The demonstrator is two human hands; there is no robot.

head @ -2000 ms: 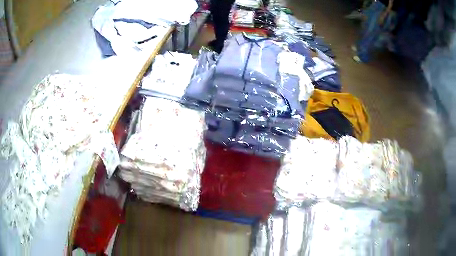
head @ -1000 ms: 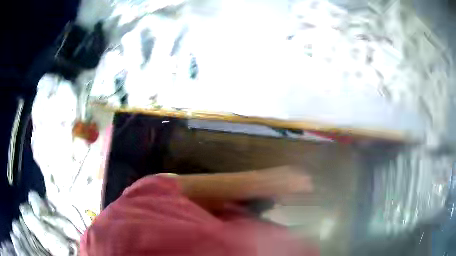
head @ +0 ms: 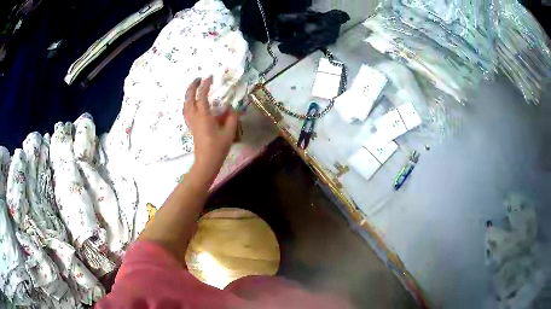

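Observation:
My left hand (head: 211, 124), bare with a pink-red sleeve, is over a white garment with small reddish print (head: 181, 66). Its fingers are spread and it holds nothing that I can see. A small reddish-brown thing beside the thumb is too unclear to name. Small thread snips (head: 308, 125) lie at the table's corner, right of the hand, inside a loop of metal chain (head: 290, 113). My right hand is not in view.
White card stacks (head: 362, 90) and a blue-green pen-like item (head: 406, 171) lie on the pale table (head: 386, 223). Clear polybags (head: 447, 42) are at the back right. Bunched printed garments (head: 78, 193) are at left. A round wooden stool (head: 235, 244) stands below; black cloth (head: 311, 30) is behind.
The view has turned from the garment stacks to a table corner. My left arm, a blur low in the picture one second ago, now reaches up over the printed garment.

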